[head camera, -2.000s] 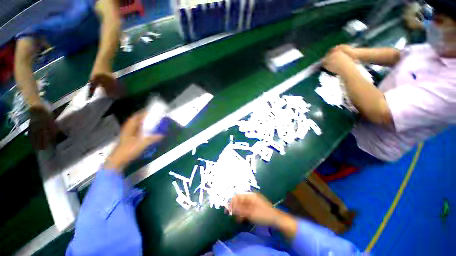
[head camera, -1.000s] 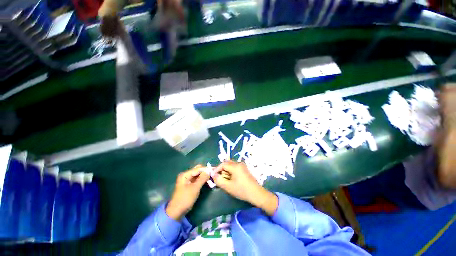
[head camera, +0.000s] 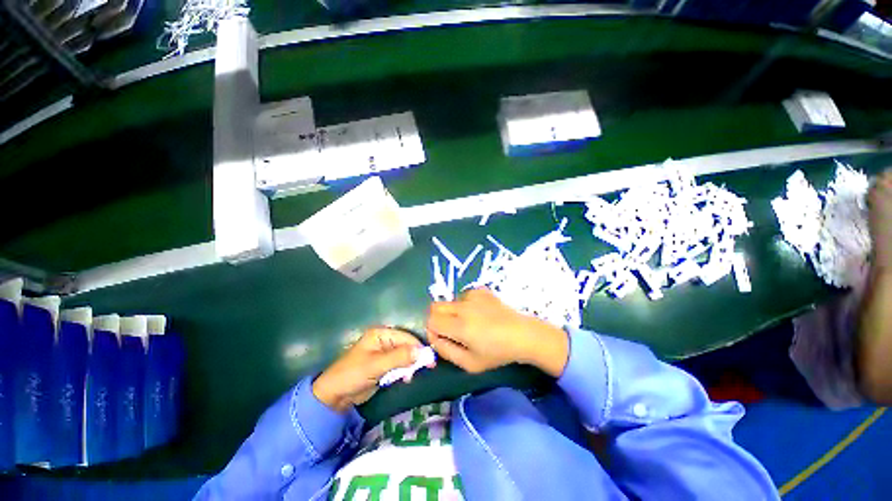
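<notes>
My left hand is closed on a small white strip, held low in front of my chest. My right hand is beside it, fingertips close to the strip; whether it grips anything is hidden. A heap of small white strips lies just beyond my right hand, and a second heap lies further right. A white carton sits askew at the edge rail in front of my hands.
A divider bar crosses the belt left of centre, with white cartons against it. Another carton lies on the belt, one more at far right. Blue cartons stand in a row at left. A person's arm is at the right edge.
My hands have moved slightly apart, the right one a little up and right. The carton on the belt has moved left. The arms across the line have left the picture.
</notes>
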